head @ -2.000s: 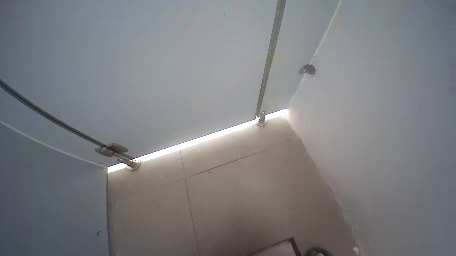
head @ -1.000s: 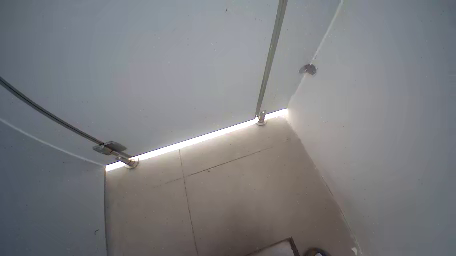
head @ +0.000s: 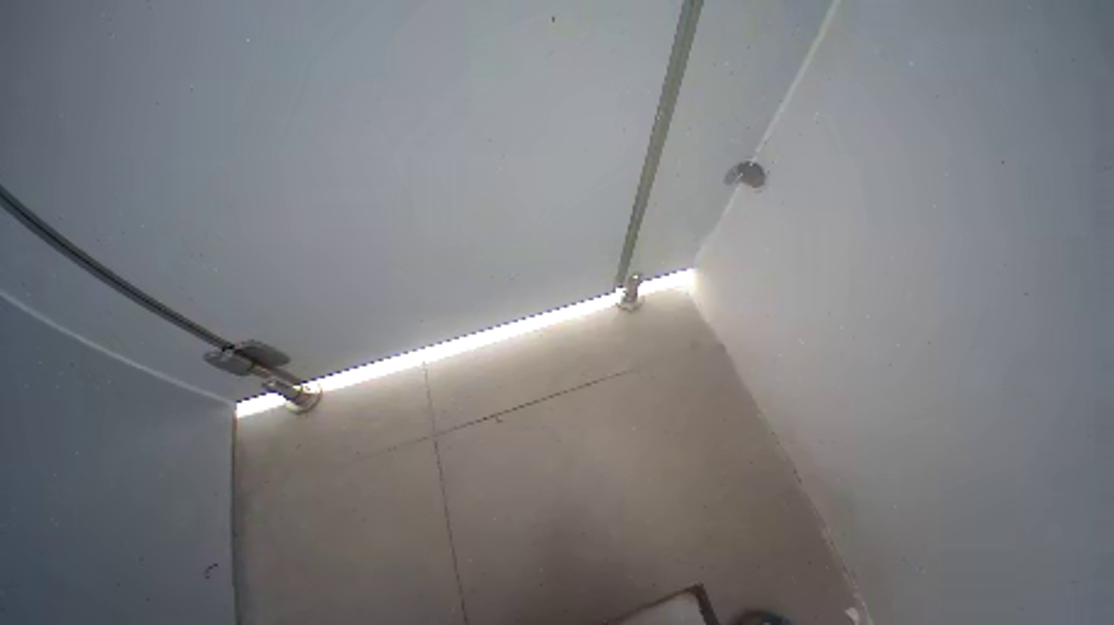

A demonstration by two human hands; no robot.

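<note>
The pale grey-blue cubicle door (head: 403,183) stands in front of me, closed, with a bright strip of light (head: 476,339) below its bottom edge. A metal hinge (head: 248,358) sits low at the door's left seam. No latch or knob shows. Neither my left hand nor my right hand is in view.
Pale partition walls stand at the left (head: 110,488) and right (head: 953,305). A small metal bracket (head: 746,175) joins panels at the right corner. Metal feet (head: 629,293) stand on the beige tiled floor (head: 550,464). A pale dark-edged object (head: 669,610) and a dark rounded thing (head: 762,619) are cut off below.
The view has shifted slightly, so the floor, hinge and feet lie a little further left. The objects at the bottom edge show a little less. Nothing else has visibly moved.
</note>
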